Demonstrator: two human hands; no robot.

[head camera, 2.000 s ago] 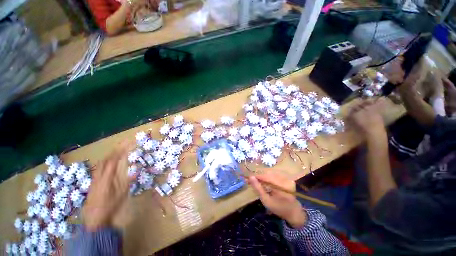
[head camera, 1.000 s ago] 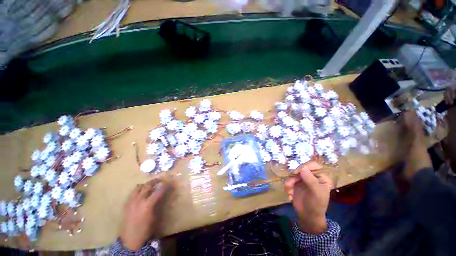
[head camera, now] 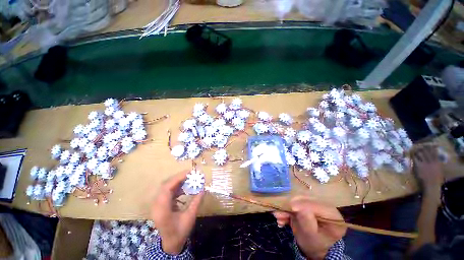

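My left hand (head camera: pixel 175 210) holds one white flower-faced motor part (head camera: pixel 194 182) upright between thumb and fingers, its toothed face towards me. My right hand (head camera: pixel 315 226) grips a long thin brown brush (head camera: pixel 264 204) like a pen. The brush's pale tip is at the right side of the held part; whether it touches cannot be told. A blue tub (head camera: pixel 269 187) with white paste (head camera: pixel 265 152) stands on the bench behind my right hand. A flat white strip (head camera: pixel 249 163) sticks out over the tub's left rim.
Heaps of similar parts lie at left (head camera: pixel 96 147), middle (head camera: pixel 211 129) and right (head camera: pixel 351 134) on the tan bench (head camera: pixel 152 175). A carton of parts (head camera: pixel 122 238) is below the bench edge. Behind runs a green belt (head camera: pixel 152 66) with black holders (head camera: pixel 208 41). Another person's arm (head camera: pixel 429 188) is at right.
My left hand has gone from resting empty on the bench to holding a part. The brush tip has moved left from the tub to that part. The view has shifted left.
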